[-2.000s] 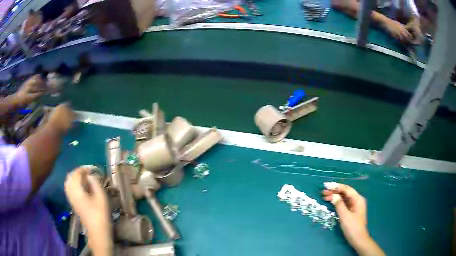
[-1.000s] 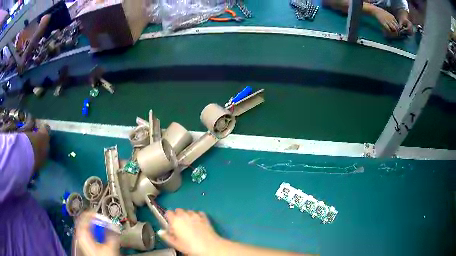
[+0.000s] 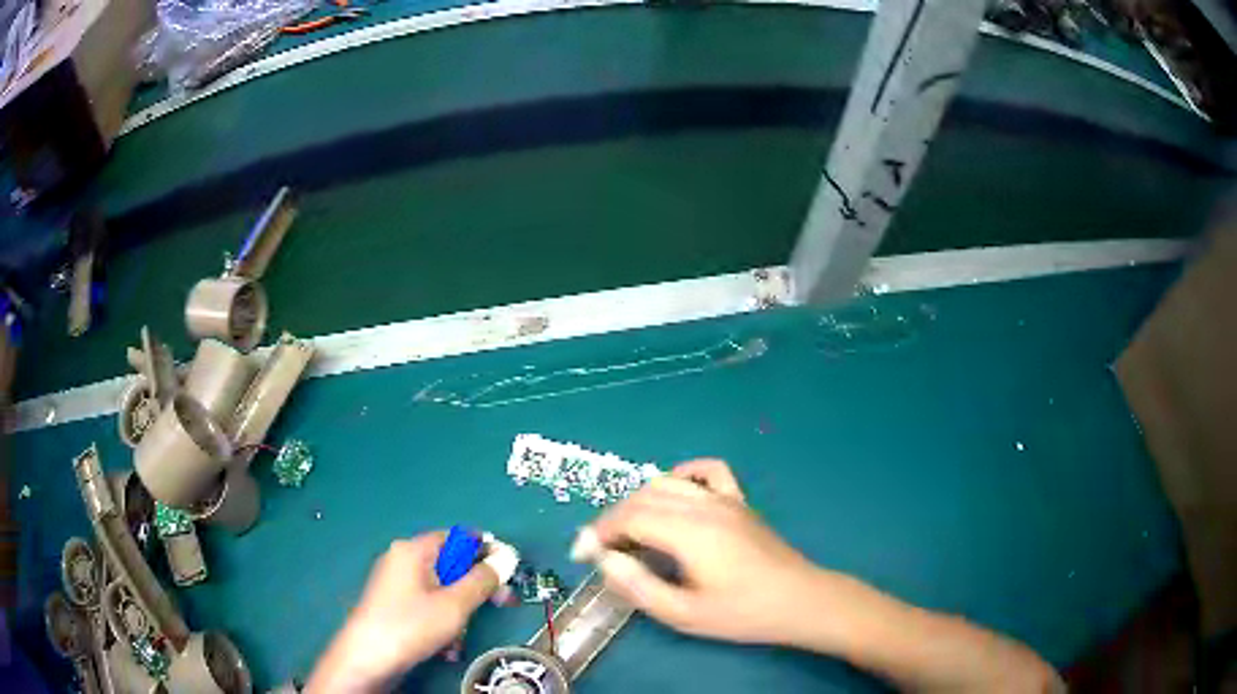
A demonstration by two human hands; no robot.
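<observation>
My left hand (image 3: 414, 603) holds a bright blue battery (image 3: 459, 556) between its fingers, a white covering on one fingertip. A small green control board (image 3: 540, 586) is beside those fingers, with a red wire running down to a fan housing (image 3: 592, 626). The housing's round spoked face is at the bottom edge; its open handle points up and right, its far end hidden by my right hand (image 3: 692, 553). My right hand is curled, with something dark under its fingers; its grip is unclear. A PCB panel (image 3: 577, 469) lies just behind it.
A housing pile (image 3: 183, 454) with dangling boards is at the left. One housing with a blue battery (image 3: 228, 309) is on the green conveyor belt (image 3: 543, 203). A white post (image 3: 868, 163) rises from the belt's edge. Cartons stand at far left (image 3: 102, 82) and right (image 3: 1180, 393).
The view has turned right. My hands have moved from the pile to the bench before the PCB panel, with a housing and battery. The housing on the belt has moved left past the pile.
</observation>
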